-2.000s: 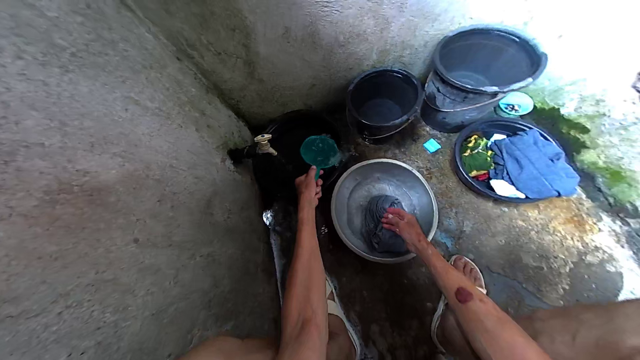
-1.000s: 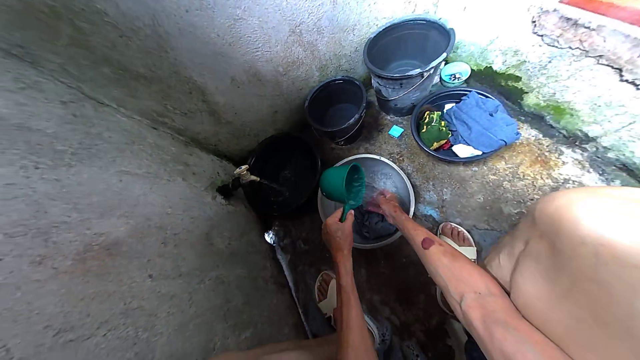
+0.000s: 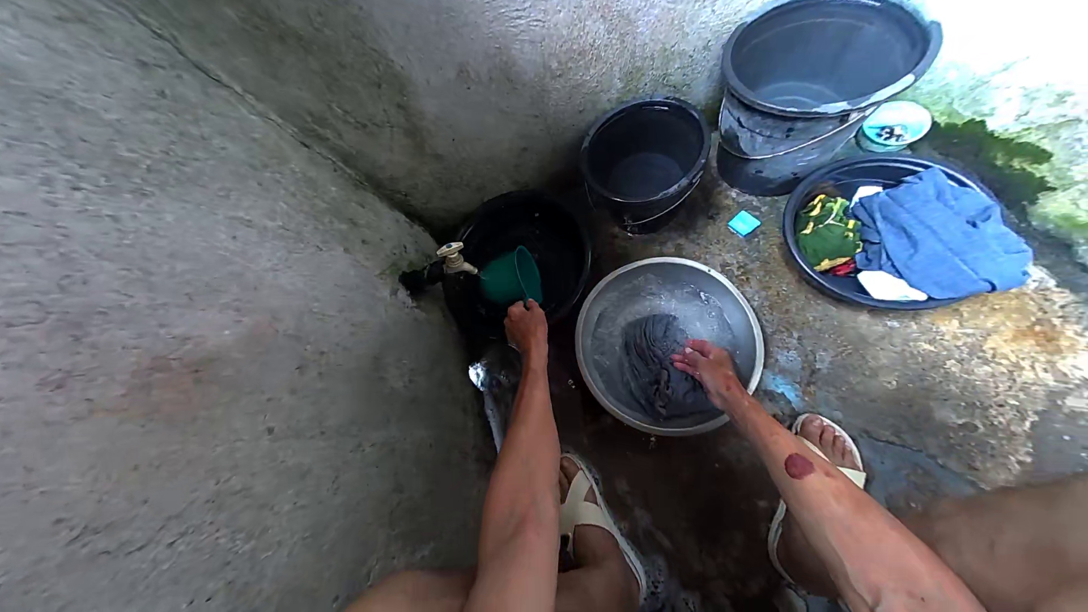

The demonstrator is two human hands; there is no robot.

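Note:
My left hand [image 3: 527,330] is closed on the handle of a green plastic dipper [image 3: 511,277], which is tilted inside the black tub of water [image 3: 563,246] below the tap [image 3: 455,258]. A grey metal basin [image 3: 588,357] stands to the right of that tub. In it lies a wet dark grey cloth [image 3: 659,361] in shallow water. My right hand [image 3: 707,365] is over the right part of this cloth, fingers apart; whether the fingertips touch it, I cannot tell.
Behind the basin stand a small black bucket [image 3: 646,161] and a larger one [image 3: 795,153]. A light blue square item [image 3: 744,223] lies on the concrete floor. At the right, a black tray [image 3: 799,263] holds a blue garment [image 3: 943,234] and other cloths, beside a small bowl [image 3: 894,125]. Concrete walls bound the left and back.
A second ago the dipper was tipped over the metal basin; my left hand has moved it left, back into the black tub. My right hand stays at the grey cloth.

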